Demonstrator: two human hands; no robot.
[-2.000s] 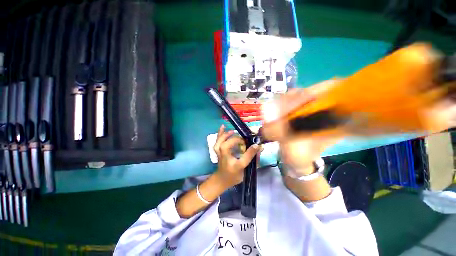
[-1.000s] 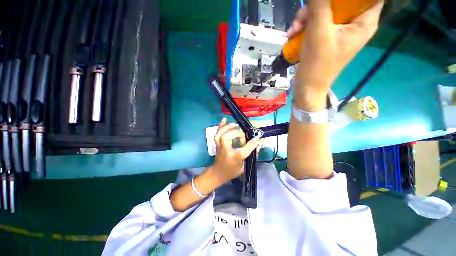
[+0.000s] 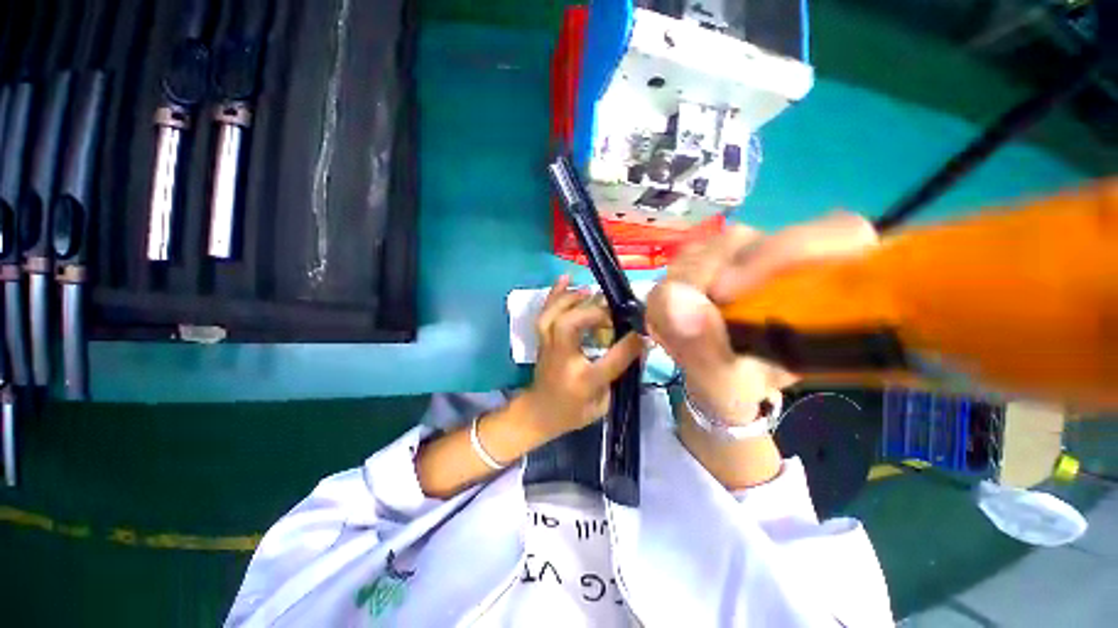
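Note:
My left hand (image 3: 581, 362) grips the black folding leg assembly (image 3: 623, 429) at its pivot, in front of my chest. One slim arm points up and away, another points down towards my body. My right hand (image 3: 748, 301) holds the orange electric screwdriver (image 3: 981, 294), which lies sideways and looks blurred and large at the right. Its front end is at the pivot, and my right hand hides the tip. No screw can be made out.
The screw feeder (image 3: 674, 135) with its red base stands ahead on the green mat. The black slotted tray (image 3: 282, 307) holds two silver-ended parts at left, beside a row of leg assemblies (image 3: 74, 294). A white pad (image 3: 525, 321) lies behind my left hand. A round stool (image 3: 824, 451) and blue crates (image 3: 920, 432) stand right.
My right hand has come back from the screw feeder to the pivot with the screwdriver, now sideways. My left hand still grips the leg assembly. The tray and feeder have shifted in view.

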